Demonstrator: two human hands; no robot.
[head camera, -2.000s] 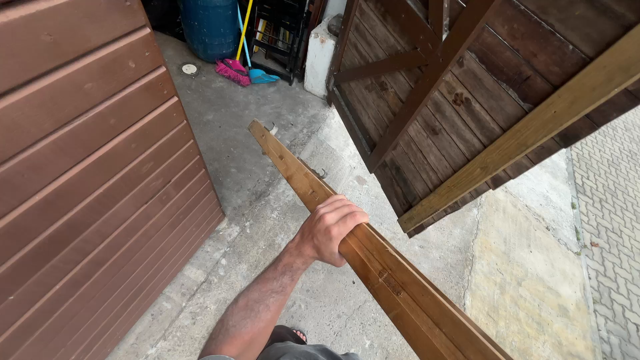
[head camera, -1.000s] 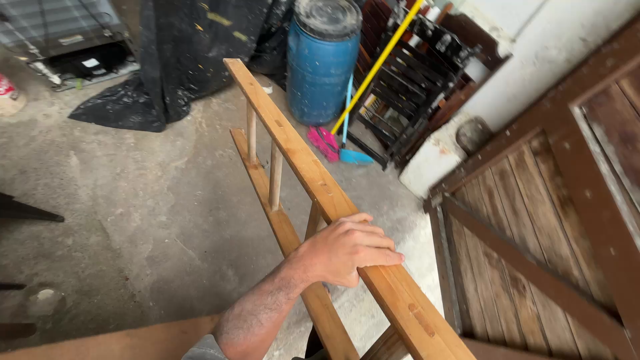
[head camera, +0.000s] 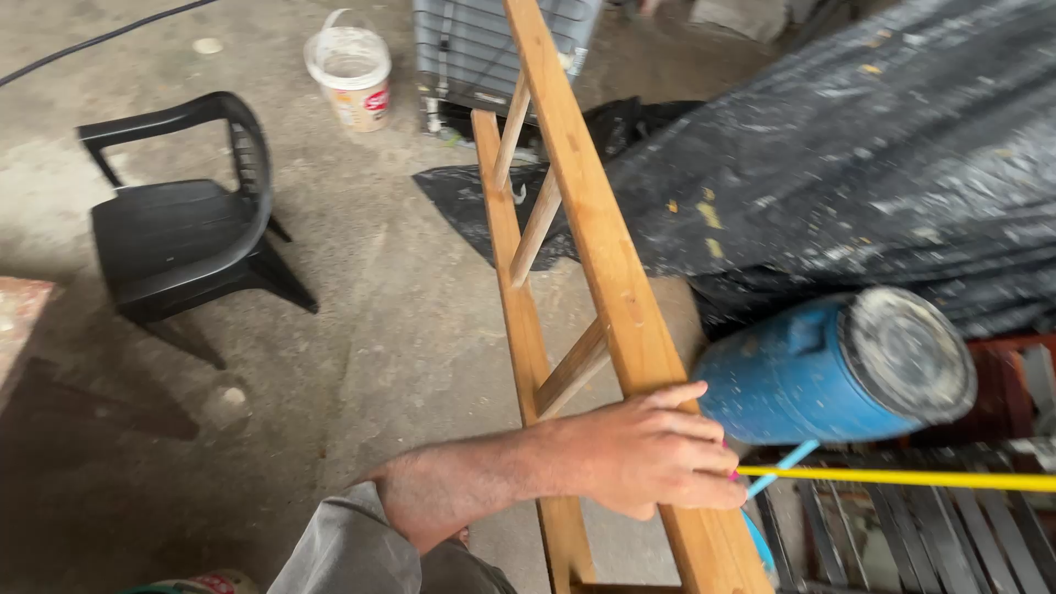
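Note:
My left hand (head camera: 664, 454) lies over the near side rail of a wooden ladder (head camera: 606, 256), its fingers curled around the rail's edge; the thumb is hidden. The ladder runs from the top centre down to the bottom right, with several round rungs between its two flat rails. Below the hand, the lower part of the ladder leaves the frame. My right hand is out of view.
A black plastic armchair (head camera: 177, 231) and a white bucket (head camera: 351, 87) stand left. Black sheeting (head camera: 784, 157), a lidded blue barrel (head camera: 792, 371), a yellow pole (head camera: 891, 477) and dark slatted items (head camera: 907, 528) lie right. A metal grille unit (head camera: 470, 58) stands behind the ladder.
The view has swung left from the brown wooden doors into the cluttered room. My left hand has stayed on the ladder, which has turned along with the view. The chair and bucket are now fully visible.

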